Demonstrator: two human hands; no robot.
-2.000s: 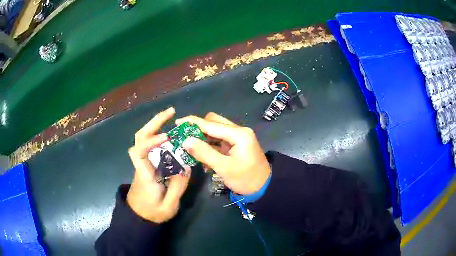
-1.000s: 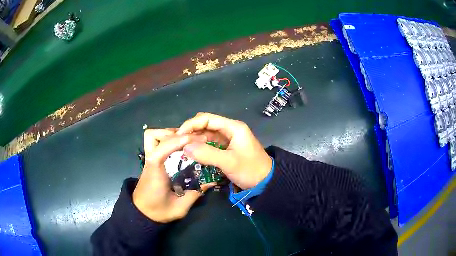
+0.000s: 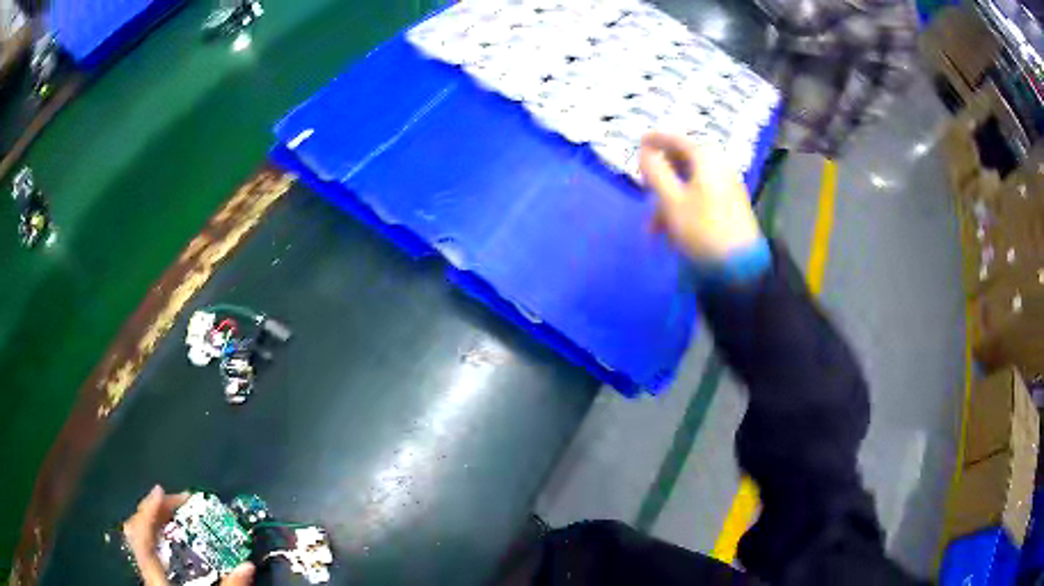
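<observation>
My left hand (image 3: 152, 536) is at the bottom left, cut off by the lower edge, its fingers around a green circuit board (image 3: 215, 530) with white and dark parts. A white block (image 3: 307, 554) on wires hangs or lies to its right. My right hand (image 3: 701, 204) is blurred, over the near edge of the rows of white housings (image 3: 595, 69) on the blue sheets (image 3: 538, 218). Whether its fingertips touch a housing cannot be told. A wired subassembly (image 3: 237, 369) with a white block lies on the dark green bench above my left hand.
The green belt (image 3: 126, 172) with a worn brown edge runs along the left, carrying small assemblies (image 3: 31, 212). A person in checked clothing (image 3: 841, 57) is at the top right. Cartons (image 3: 994, 424) stand beyond the grey aisle with yellow lines (image 3: 822, 229).
The view has turned right. My right hand has left the circuit board and reached out to the housings on the blue sheets. My left hand still holds the board, now at the view's lower left.
</observation>
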